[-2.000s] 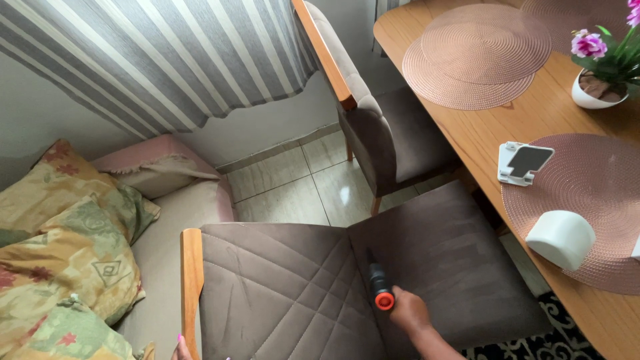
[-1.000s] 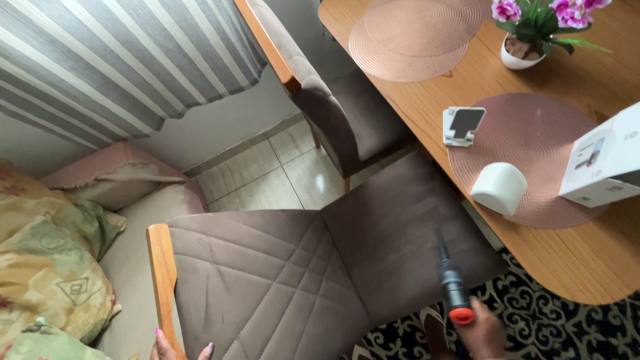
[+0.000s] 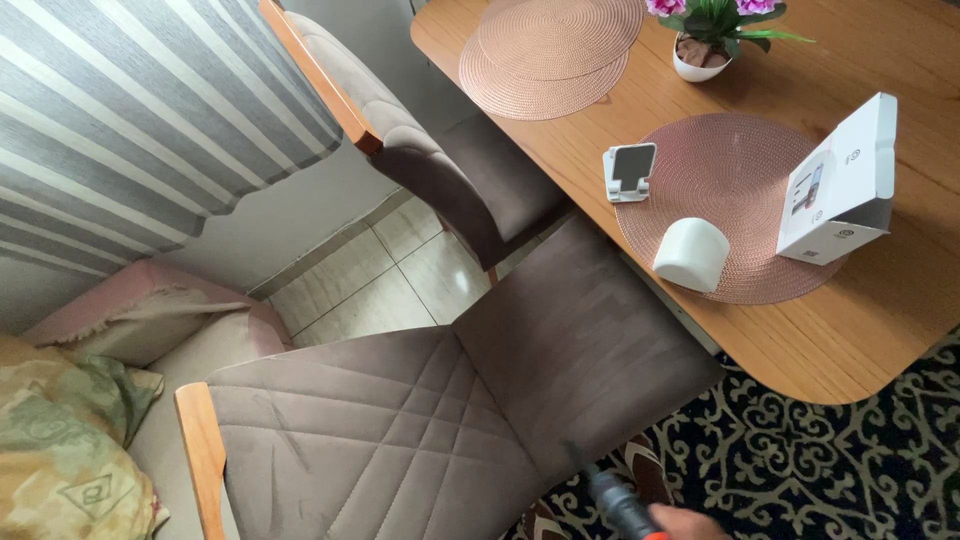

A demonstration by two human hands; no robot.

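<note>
At the bottom right of the head view, my right hand (image 3: 686,523) is closed around a dark handheld vacuum cleaner (image 3: 621,501) with a red-orange end. Its narrow nozzle points at the near side edge of the brown upholstered chair seat (image 3: 585,337), close to the seam with the backrest. The quilted backrest (image 3: 360,435) stretches left from that seam, with a wooden top rail (image 3: 201,457) at its far left. My left hand is out of the frame.
A wooden table (image 3: 757,352) carries woven placemats (image 3: 731,172), a phone stand (image 3: 630,172), a white rounded object (image 3: 691,255), a white box (image 3: 844,184) and a potted plant (image 3: 699,60). Another chair (image 3: 420,142) stands beyond. A cushioned sofa (image 3: 172,352) is at left, a patterned rug (image 3: 810,450) below.
My right hand and the vacuum have moved over the seat and back to its near edge. My left hand, at the backrest's wooden rail a second ago, has left the view.
</note>
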